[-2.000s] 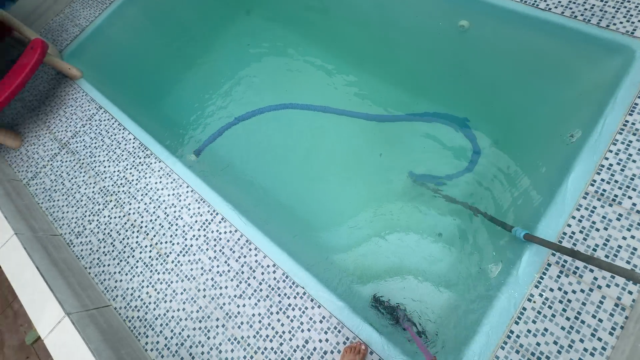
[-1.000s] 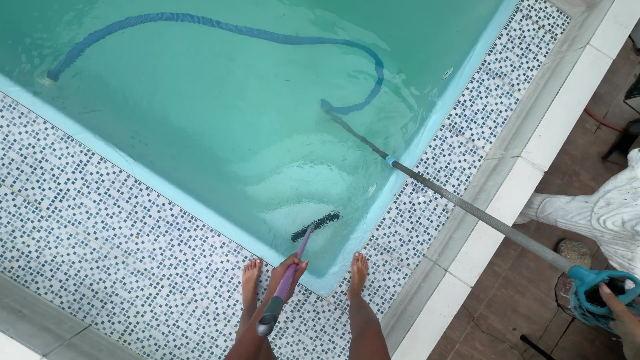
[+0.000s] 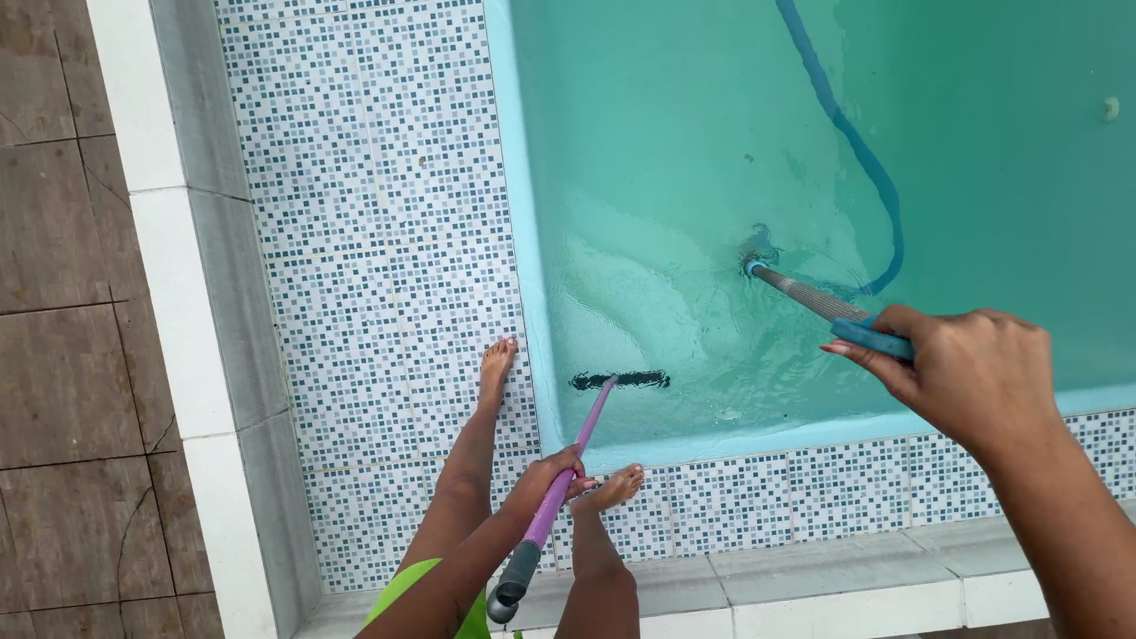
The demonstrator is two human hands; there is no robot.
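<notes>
My left hand (image 3: 552, 472) is closed around a purple pole (image 3: 555, 497) with a grey end. Its black-bristled brush head (image 3: 621, 380) lies in the shallow water at the pool corner. Over the pool at the right, my right hand (image 3: 972, 377) grips the blue handle (image 3: 872, 339) of a ribbed grey pole (image 3: 812, 295). That pole slants into the water, where its lower end is blurred by ripples. A blue hose (image 3: 861, 155) curves through the water beyond it.
My bare feet stand on the mosaic-tiled deck (image 3: 373, 266) beside the pale blue pool rim (image 3: 524, 293), one on each side of the corner. A raised grey and white curb (image 3: 213, 311) borders the deck, with brown floor tiles (image 3: 62, 373) outside it.
My right hand, at the far right outside the deck a second ago, is now over the pool with the grey pole. The view has turned strongly.
</notes>
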